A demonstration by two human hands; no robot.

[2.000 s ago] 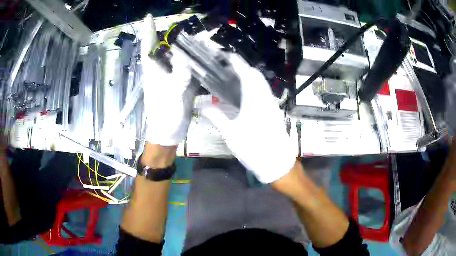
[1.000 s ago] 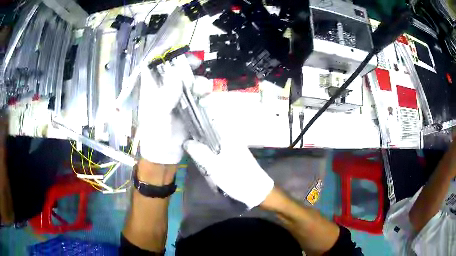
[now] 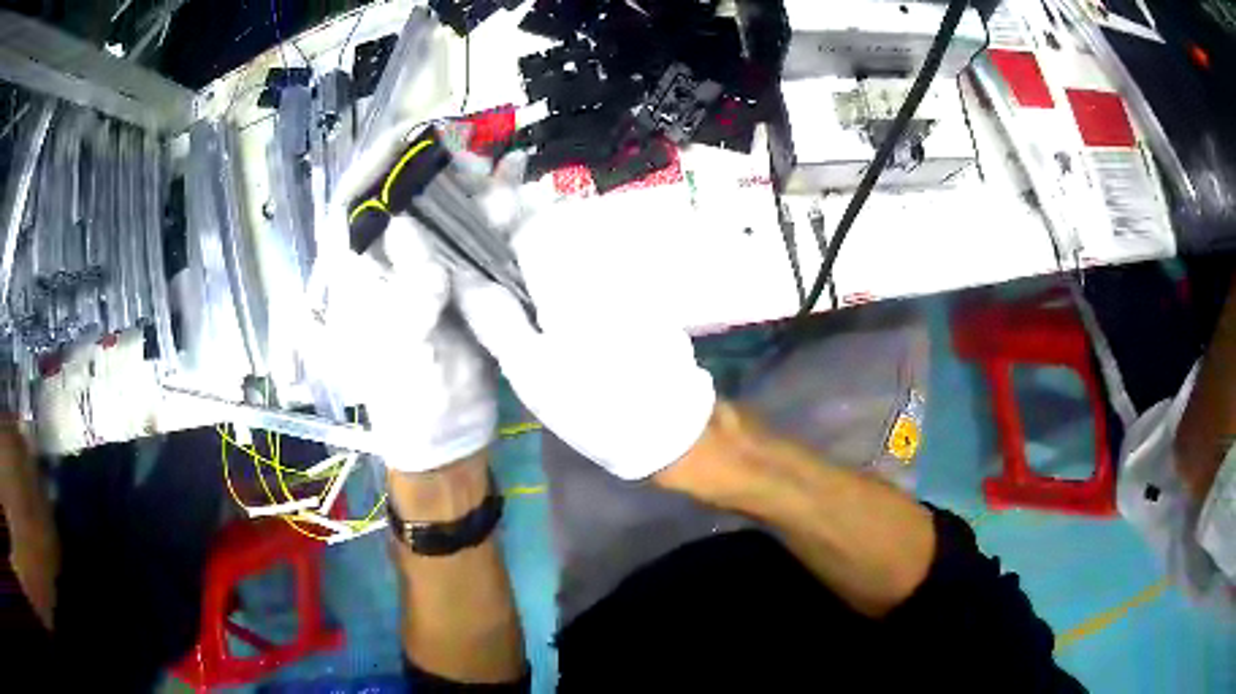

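My left hand [image 3: 414, 346], in a white glove, is closed around a bundle of short silver-grey profiles [image 3: 468, 241] in front of me. My right hand [image 3: 590, 346], also in a white glove, lies against the right side of the same bundle, with its fingers around it. The profiles tilt up to the left. Black end caps [image 3: 396, 187] with a yellow wire across them sit at their upper left end. The gloves hide much of the bundle and its lower end. The exact number of profiles cannot be told.
Many silver profiles [image 3: 102, 231] lie at the left. Yellow wires with white tips [image 3: 325, 502] hang off the bench edge. Black parts [image 3: 617, 82] are piled behind my hands. A grey box [image 3: 874, 129] and black cord [image 3: 888, 149] are right. Red stools [image 3: 1044, 407] stand below; a person's arm shows far right.
The bundle and both hands have moved left and slightly down from two seconds ago. The right hand has moved up along the bundle since one second ago. The view has shifted and tilted.
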